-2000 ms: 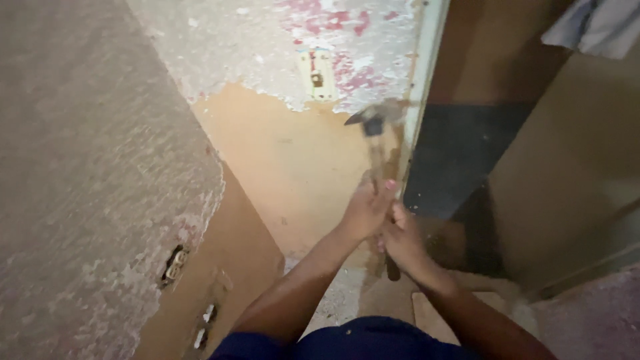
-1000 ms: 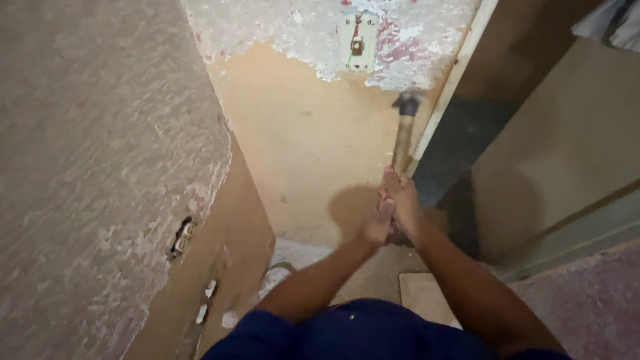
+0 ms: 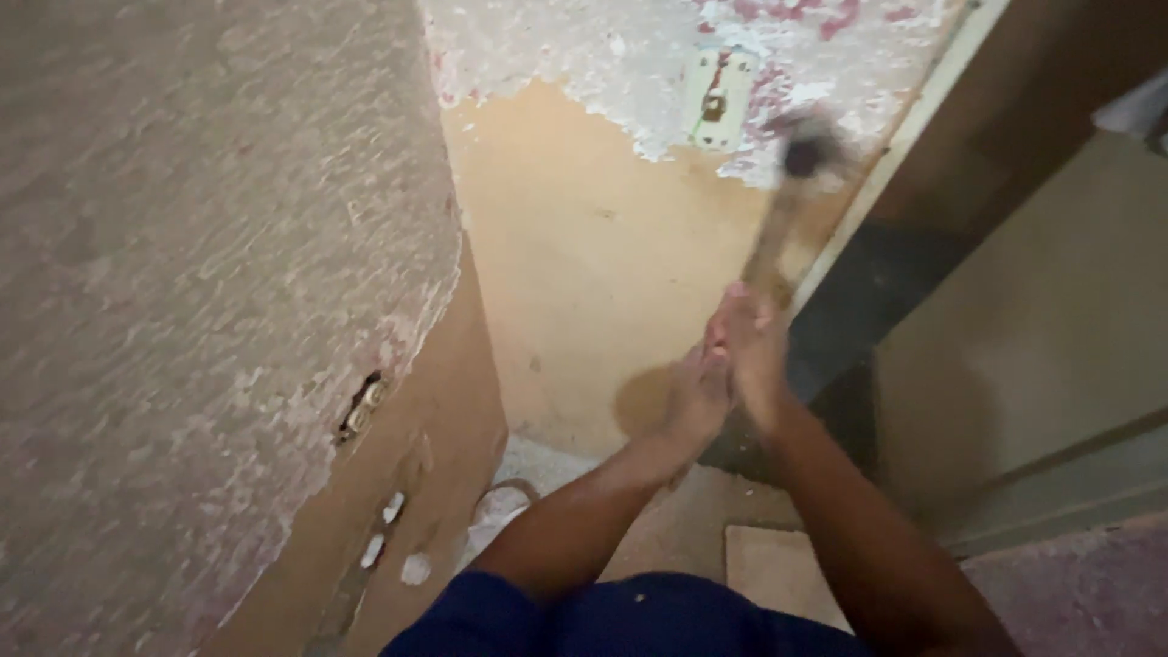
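Note:
A hammer with a dark head and a wooden handle [image 3: 774,233] is held in both hands, its head blurred in front of the wall's peeling paint. My right hand [image 3: 756,342] grips the handle higher up. Just below and to the left, my left hand [image 3: 704,388] is closed round the lower handle. The bare tan part of the wall [image 3: 584,246] lies behind and left of the hands. Above it, rough whitish and pink paint surrounds a switch plate [image 3: 719,99], which is left of the hammer head. Whether the head touches the wall cannot be told.
On the left, a rough wall [image 3: 201,274] carries an uncovered outlet [image 3: 363,408] and a lower fitting with white parts [image 3: 383,529]. A door frame edge [image 3: 885,164] runs close right of the hammer, beside a pale door panel [image 3: 1031,328]. A round container [image 3: 505,504] and a square tile [image 3: 785,570] are on the floor.
The hammer is in both hands in every frame; its head has shifted against the wall, now blurred beside the switch plate. The round container, partly seen one second ago, shows near my left forearm.

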